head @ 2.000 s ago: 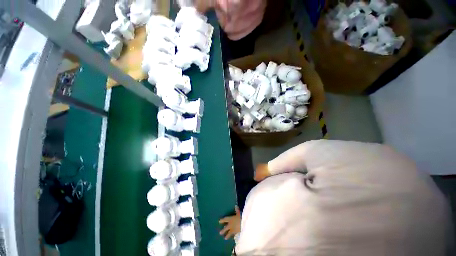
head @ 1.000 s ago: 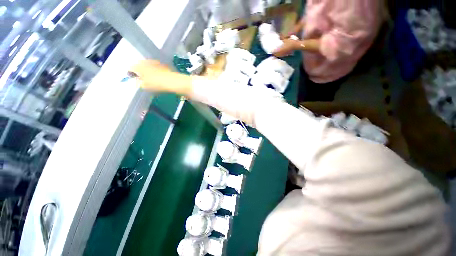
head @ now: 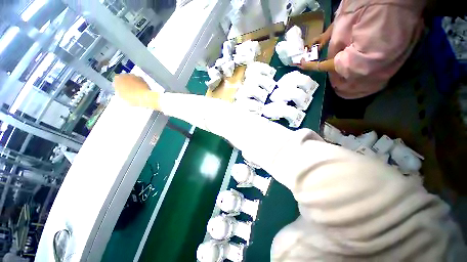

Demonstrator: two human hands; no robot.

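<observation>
My right hand [head: 135, 92] is at the end of a pale sleeve stretched across the bench, over the white shelf [head: 110, 138]. Its fingers are washed out, and I cannot tell whether they hold anything. My left hand is out of view. Below the arm, several white security cameras [head: 229, 201] lie in a row on the dark green bench, round heads towards the conveyor belt and bracket ends towards me. More white cameras [head: 293, 92] lie close together beyond the arm.
A coworker in pink [head: 376, 43] holds a white camera [head: 292, 46] at the upper right. A carton of white parts [head: 404, 153] is beside the bench. The shiny green belt [head: 192, 176] and metal posts [head: 138, 48] lie to the left. A cable loop [head: 62, 244] is on the shelf.
The view has swung towards the shelf. My right arm, earlier low by my body, now reaches over the shelf. My left hand has left the picture. The coworker's hands now show on a camera.
</observation>
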